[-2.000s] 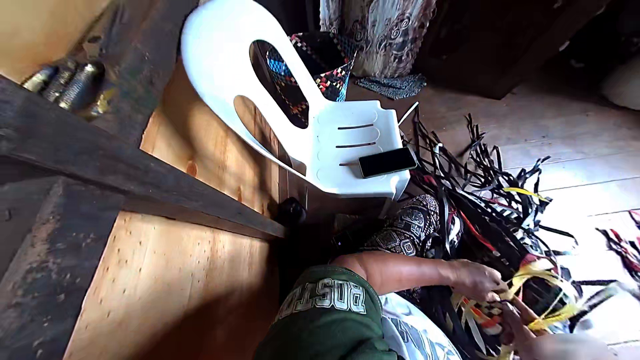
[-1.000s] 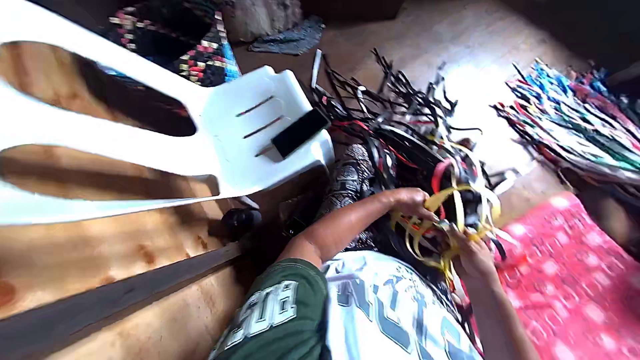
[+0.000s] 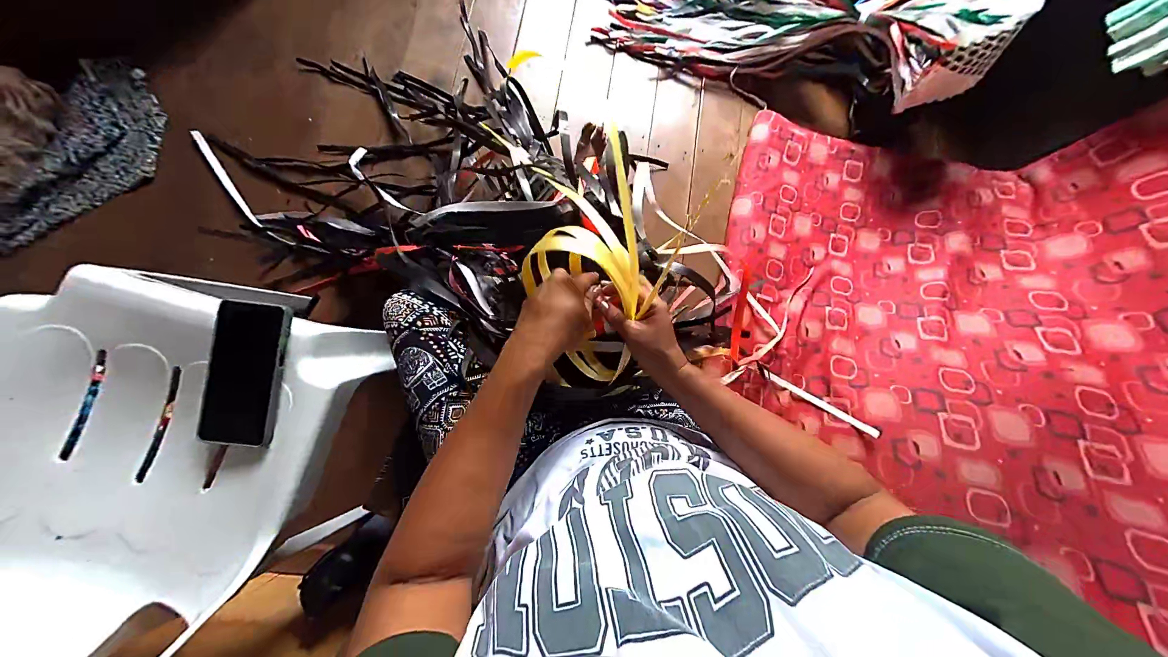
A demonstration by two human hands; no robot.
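Observation:
Yellow plastic strips (image 3: 623, 251) loop and fan out over my lap, among a spread of black, white and red strips (image 3: 493, 224). My left hand (image 3: 558, 315) has its fingers curled at the left edge of the yellow loops; what lies between those fingers is hidden. Close beside it, my right hand (image 3: 646, 330) pinches the gathered base of the yellow strips, whose ends stand up past the fingers. More yellow loops curve below both hands, over a dark round shape that I cannot make out.
A white plastic chair (image 3: 109, 511) at the left bears a black phone (image 3: 245, 374). Red patterned cloth (image 3: 912, 347) covers the floor at the right. Another bundle of coloured strips (image 3: 739, 36) lies at the top, and a grey textile (image 3: 91, 155) at the upper left.
The view has swung right, bringing in more of the red cloth. My hands stay close together at the yellow strips, which now stand up in a gathered bunch at my right hand.

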